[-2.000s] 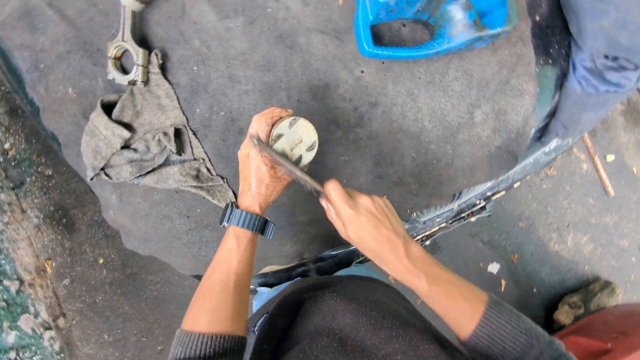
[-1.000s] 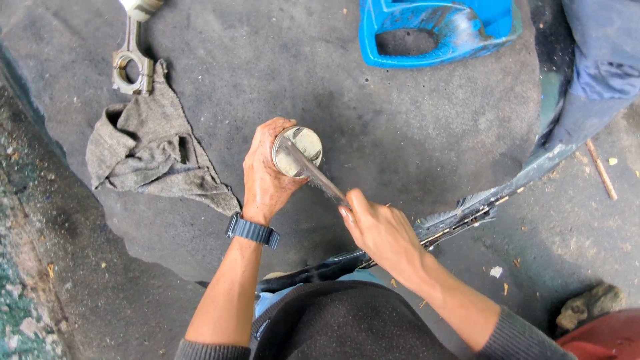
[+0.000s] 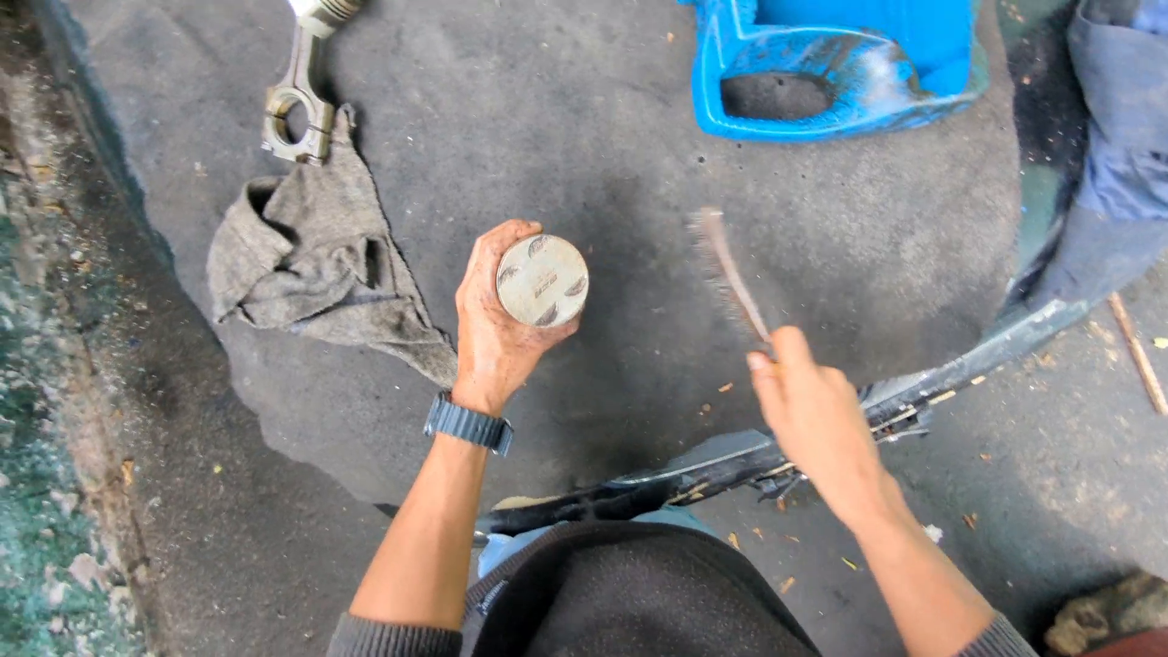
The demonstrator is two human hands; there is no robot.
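Observation:
An engine piston [image 3: 545, 281] is held by my left hand [image 3: 497, 319], which wraps its side; the round crown with dark recesses and a small marking faces up. My right hand [image 3: 812, 411] grips the handle of a wire brush [image 3: 730, 274], slightly blurred, its bristles facing left toward the piston but apart from it. Left of my left hand a grey rag [image 3: 310, 255] lies crumpled on the dark mat [image 3: 639, 182]. Above the rag, touching its tip, lies a connecting rod [image 3: 299, 119] with a piston at its upper end, partly cut off by the frame.
A cut blue plastic container [image 3: 839, 82] with a handle opening stands at the upper right. Blue-grey cloth [image 3: 1122, 137], perhaps clothing, shows at the right edge. A thin stick [image 3: 1136, 356] lies on the ground there. A rough stone-like lump [image 3: 1109, 616] sits at the lower right.
The wire brush in my right hand was over the piston crown in both earlier frames; it has moved off to the right. My left hand keeps its hold on the piston.

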